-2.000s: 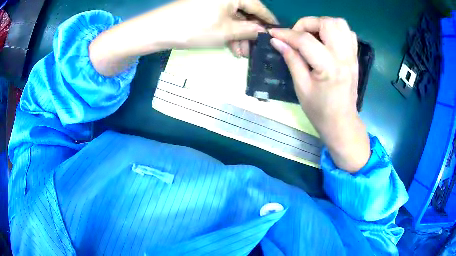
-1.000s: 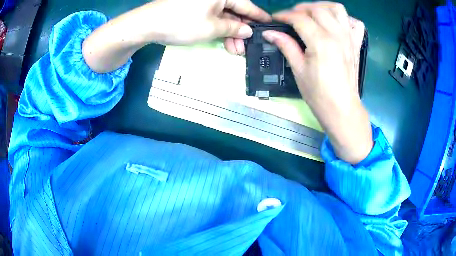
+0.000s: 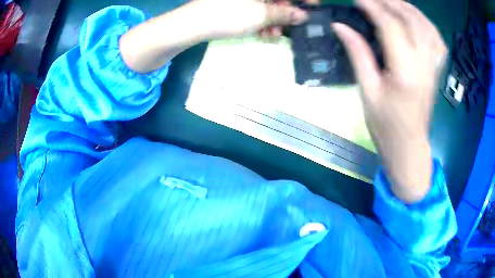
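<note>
A black device housing [image 3: 325, 51] with small silver patches is over the top part of the cream-white sheet stack [image 3: 244, 73], near the top of the picture. My left hand [image 3: 271, 19] has its fingertips at the housing's upper left corner and holds it there. My right hand [image 3: 399, 54] is blurred and arches over the housing's right side, thumb over its face and fingers beyond its far edge. Whether the right fingers touch it is hard to tell. Part of the housing is hidden behind this hand.
Loose black plates [image 3: 473, 54], one with a white patch, lie at the right on the dark-green bench [image 3: 157, 117]. A blue bin edge [image 3: 477, 179] runs along the far right. A shiny red item [image 3: 11, 24] and a dark strip [image 3: 40, 35] are at upper left.
The view has shifted, so the sheet stack sits further right. The housing appears higher, with more of its face blurred. My right hand's fingers have spread and lifted somewhat from its upper edge.
</note>
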